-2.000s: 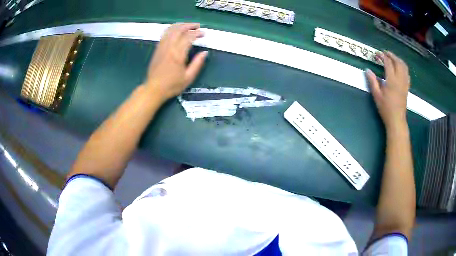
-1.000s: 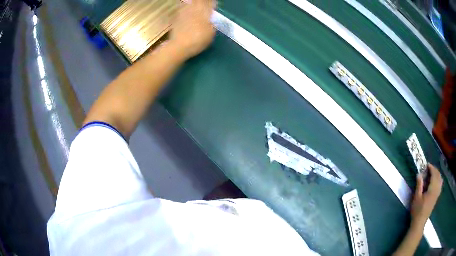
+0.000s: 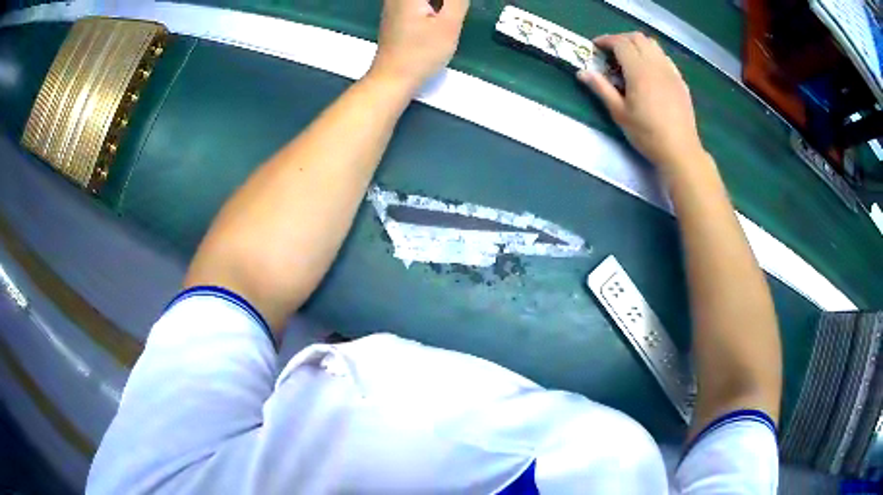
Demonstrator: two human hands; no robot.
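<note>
A pale strip housing (image 3: 552,41) with round brass-coloured recesses lies across the green lane at top centre. My right hand (image 3: 644,92) has its thumb and fingers around its right end, which they partly hide. My left hand (image 3: 418,39) is beyond the white divider at the top, curled and cut off by the picture's edge; whether it holds anything is unclear. A white perforated cover plate (image 3: 634,324) lies slantwise on the near bench, its lower end beside my right forearm. Gold strip housings (image 3: 87,97) stand stacked at the left.
Stacked grey strips (image 3: 837,387) are at the right bench edge. A worn tape patch (image 3: 465,237) is mid-bench. The white divider (image 3: 523,113) crosses beyond it. A red-brown stand (image 3: 770,72) with paper sheets (image 3: 852,39) is at the far right.
The view swung left and then back. My left hand has moved from the gold stack to beyond the divider. My right hand is still at a strip's end, now nearer the top centre.
</note>
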